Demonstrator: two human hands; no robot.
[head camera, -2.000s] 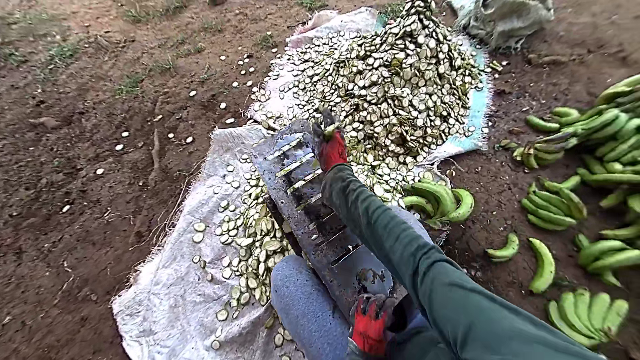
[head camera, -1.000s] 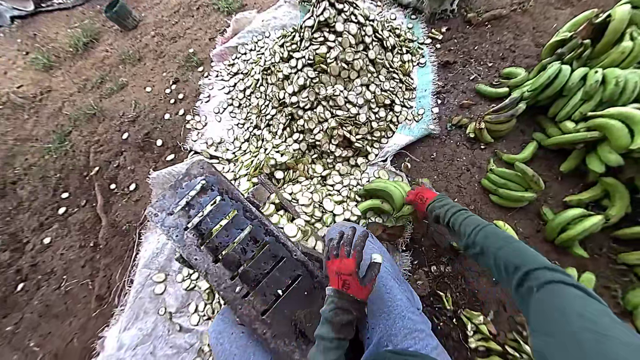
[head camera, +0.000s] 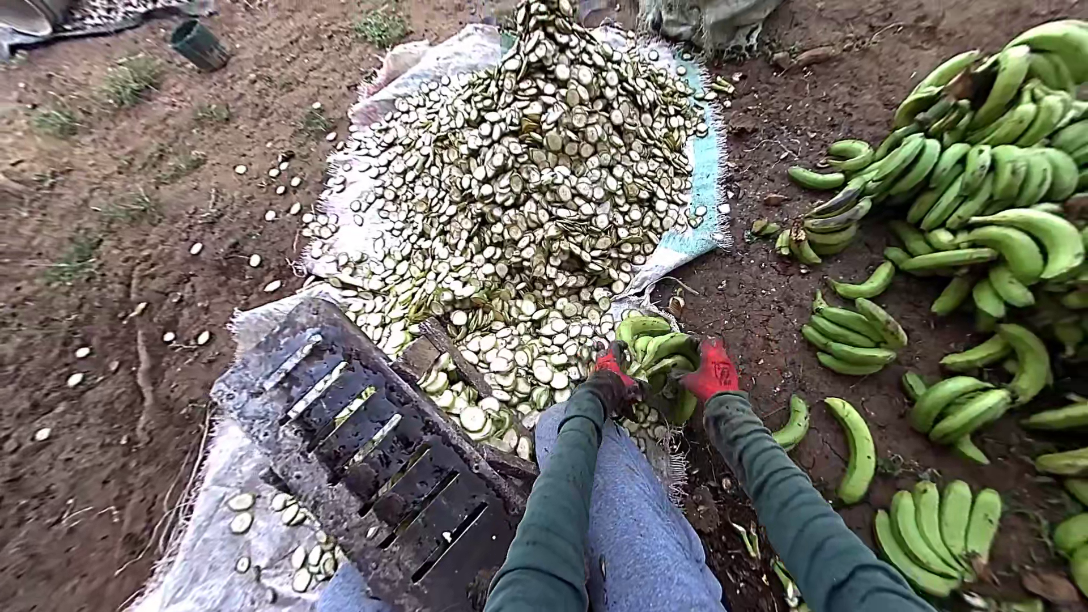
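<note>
My left hand (head camera: 618, 374), in a red and dark work glove, grips the left side of a bunch of green plantains or bananas (head camera: 653, 344) beside my knee. On the bunch's right side is my right hand (head camera: 712, 371), gloved alike and holding it too; the fingers of both hands are partly hidden. A dark, dirty slicing board (head camera: 399, 484) with several parallel slots leans across my other leg at the left. Round slices (head camera: 544, 170) lie in a large heap on woven sacks in front of me, and a few more lie under the board.
Bunches of green fruit (head camera: 960, 187) cover the ground at the right, with a loose single one (head camera: 852, 450) nearer me. A woven sack (head camera: 276, 510) lies under the board. A dark green container (head camera: 200, 44) stands at the upper left. Scattered slices dot the bare soil.
My left hand has moved from near my knee to the bunch, which my right hand was touching a second ago. Earlier, my right hand was on the slotted board.
</note>
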